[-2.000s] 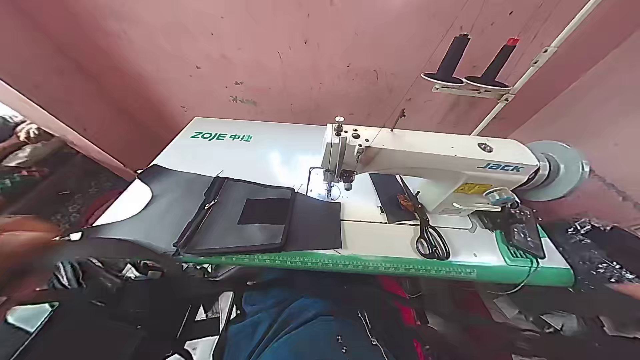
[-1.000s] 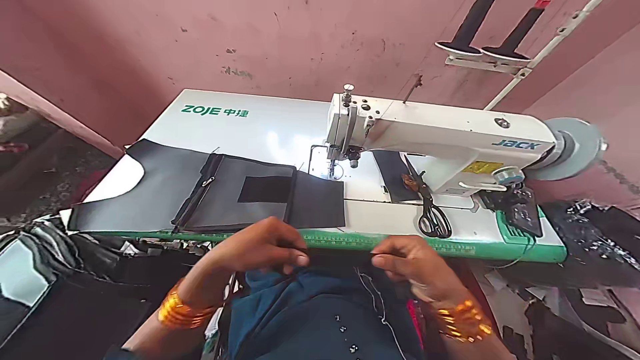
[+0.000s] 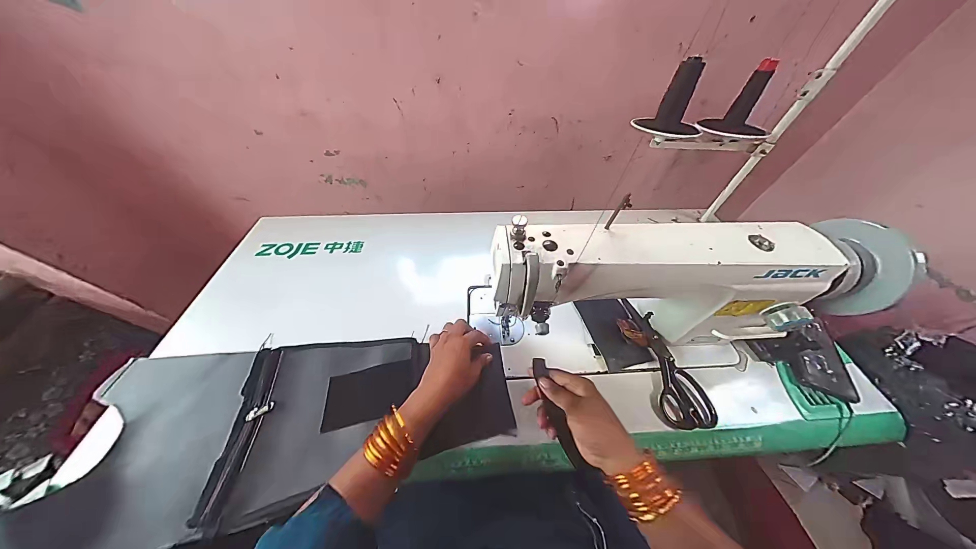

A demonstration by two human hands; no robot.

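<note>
My left hand (image 3: 457,358) rests on the right edge of a dark fabric panel (image 3: 297,435), just left of and in front of the presser foot (image 3: 506,324) of the Jack sewing machine (image 3: 656,259). Across the panel runs a zipper with a metal slider (image 3: 259,412), and a black rectangle (image 3: 367,395) lies on it. My right hand (image 3: 572,404) grips a narrow black fabric strip (image 3: 540,369) near its end, the rest hanging toward my lap. Whether the left fingers pinch the panel or only press it, I cannot tell.
Black-handled scissors (image 3: 682,396) lie right of my right hand, beside a dark flat piece (image 3: 610,328) under the machine arm. A green tray with a dark object (image 3: 808,366) sits at the table's right end. Two thread cones (image 3: 679,95) stand on a rack behind.
Both hands have moved up from the table's front edge, the left onto the panel, the right over the tabletop with the black strip. The panel's right part now lies nearer my body.
</note>
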